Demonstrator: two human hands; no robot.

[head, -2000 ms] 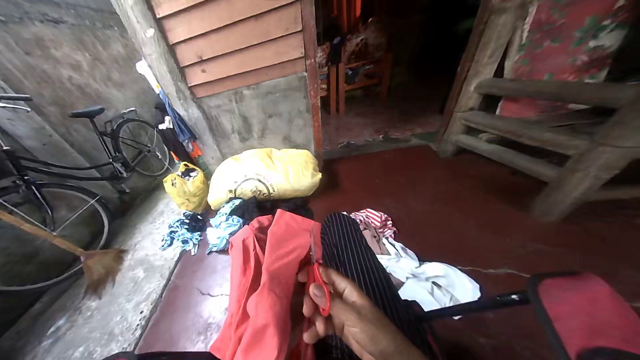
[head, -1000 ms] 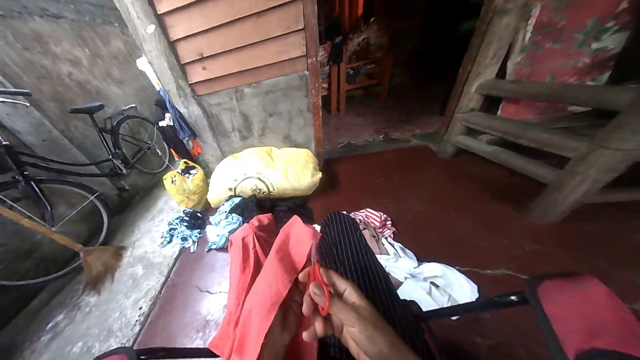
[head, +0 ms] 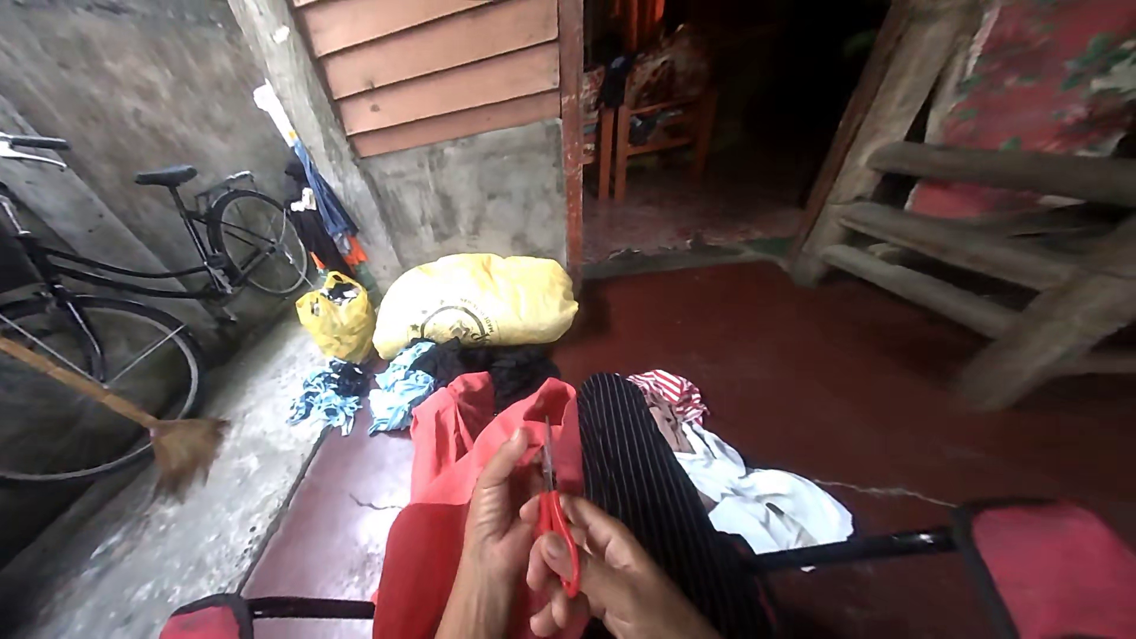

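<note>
Red-handled scissors [head: 559, 541] are in my right hand [head: 603, 568], with the blades pointing away from me and close together over the cloth. A coral-red cloth [head: 444, 444] lies across my lap and over one knee. My left hand [head: 497, 515] is at the cloth beside the blades, thumb up; its fingers are partly hidden, so whether it pinches the fabric cannot be told. Black pinstriped fabric [head: 630, 444] covers my other knee, just right of the scissors.
Beyond my knees lie a stuffed yellow sack [head: 479, 297], a yellow plastic bag [head: 337, 315] and blue patterned cloth pieces [head: 399, 390]. White cloth [head: 763, 506] and red-striped cloth [head: 670, 395] lie to the right. A broom [head: 182, 444] and bicycle [head: 124, 275] stand left, a wooden railing [head: 967, 231] right.
My left hand has come into plain view beside the scissors; earlier it was mostly hidden by the cloth. The coral-red cloth has shifted and folded differently over the knee.
</note>
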